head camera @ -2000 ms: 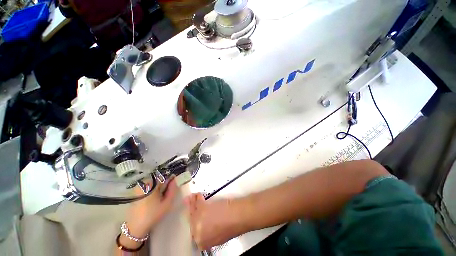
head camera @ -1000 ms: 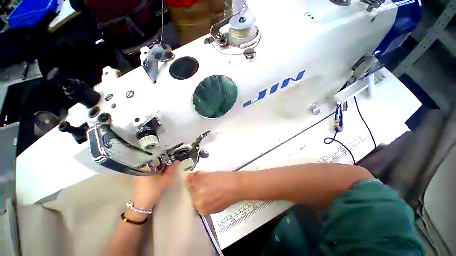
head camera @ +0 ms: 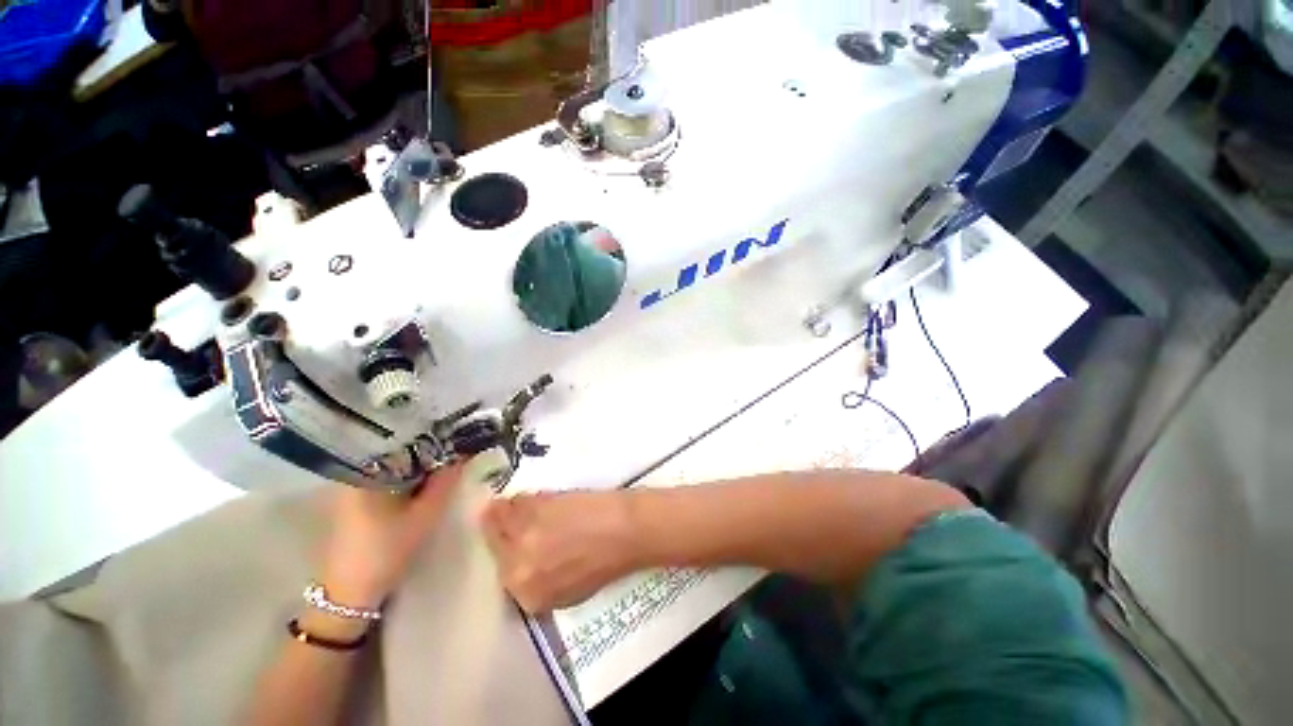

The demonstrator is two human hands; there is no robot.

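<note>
A large beige panel (head camera: pixel 185 596) lies left of and in front of the white JIN sewing machine (head camera: pixel 737 156), its edge running up to the needle area (head camera: pixel 433 451). My left hand (head camera: pixel 380 532) lies on the panel with fingertips close to the presser foot, partly hidden under the machine head. My right hand (head camera: pixel 564 546) is closed, pinching the panel's edge just right of the foot. The needle itself is not visible.
Thread snips (head camera: pixel 875 348) on a dark cord rest on the table beneath the arm. A printed ruler scale (head camera: pixel 631 617) runs along the table's front edge. More beige panels (head camera: pixel 1212 496) are at the right. A bobbin (head camera: pixel 635 121) sits on the machine's top.
The view has shifted, with the machine now further left and more of its blue motor end showing. Compared with two seconds ago, more panel shows around my hands. Both hands remain at the foot.
</note>
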